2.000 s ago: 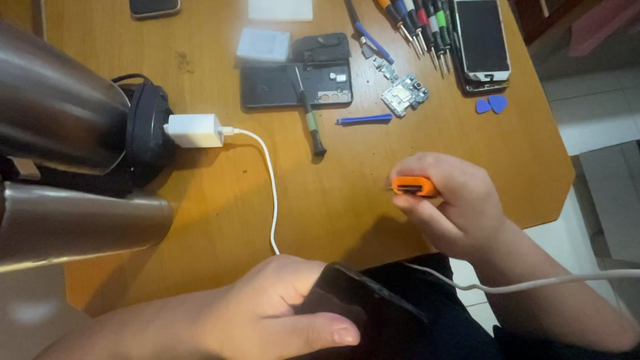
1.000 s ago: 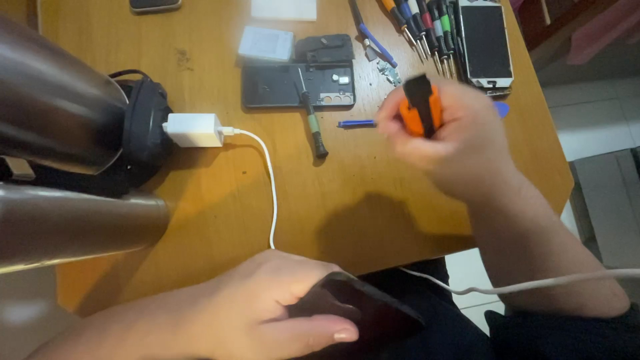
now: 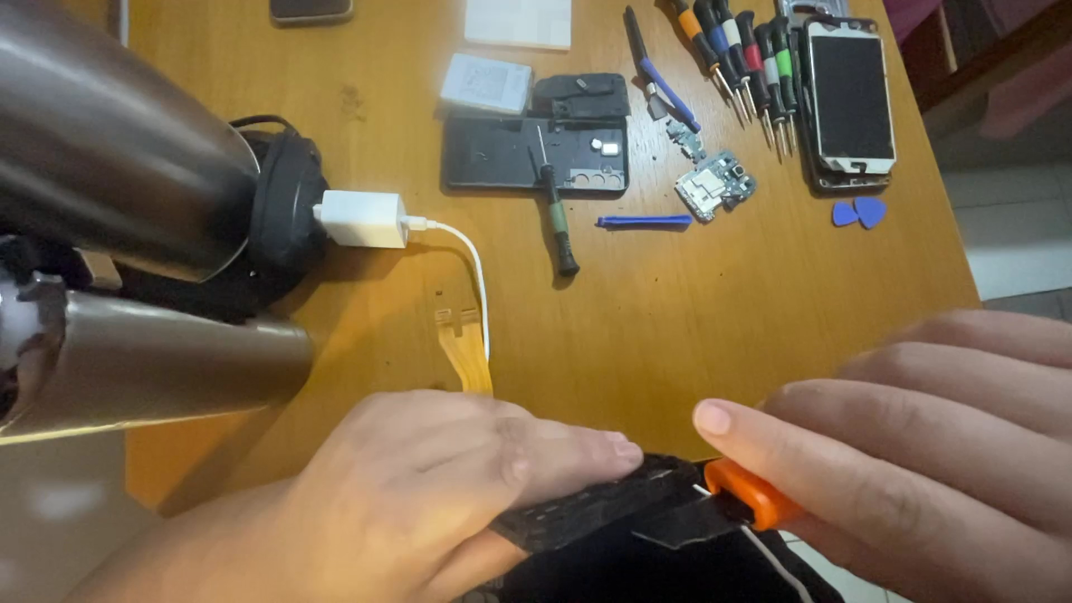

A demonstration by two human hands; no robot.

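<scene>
In the head view my left hand [image 3: 452, 486] grips a dark phone part [image 3: 595, 507] at the table's front edge. My right hand [image 3: 904, 452] holds an orange-handled tool [image 3: 749, 494] with a flat dark blade [image 3: 687, 523], close to the right end of that part. An orange flex cable [image 3: 466, 356] lies just beyond my left hand. Farther back, a green-and-black screwdriver [image 3: 556, 213] rests across a black phone housing [image 3: 494, 155]. A blue pry tool [image 3: 643, 223] lies right of it, near a phone circuit board [image 3: 712, 186].
A white charger [image 3: 362, 219] with a white cable [image 3: 476, 260] and metal cylinders [image 3: 184, 352] stand at left. At back are a battery [image 3: 486, 84], several screwdrivers [image 3: 754, 59], a white-framed phone screen [image 3: 854, 96] and blue picks [image 3: 869, 212].
My right hand has come down from over the table to beside my left hand, bringing the orange tool. The phone part in my left hand is now turned, and the orange flex cable has come into sight.
</scene>
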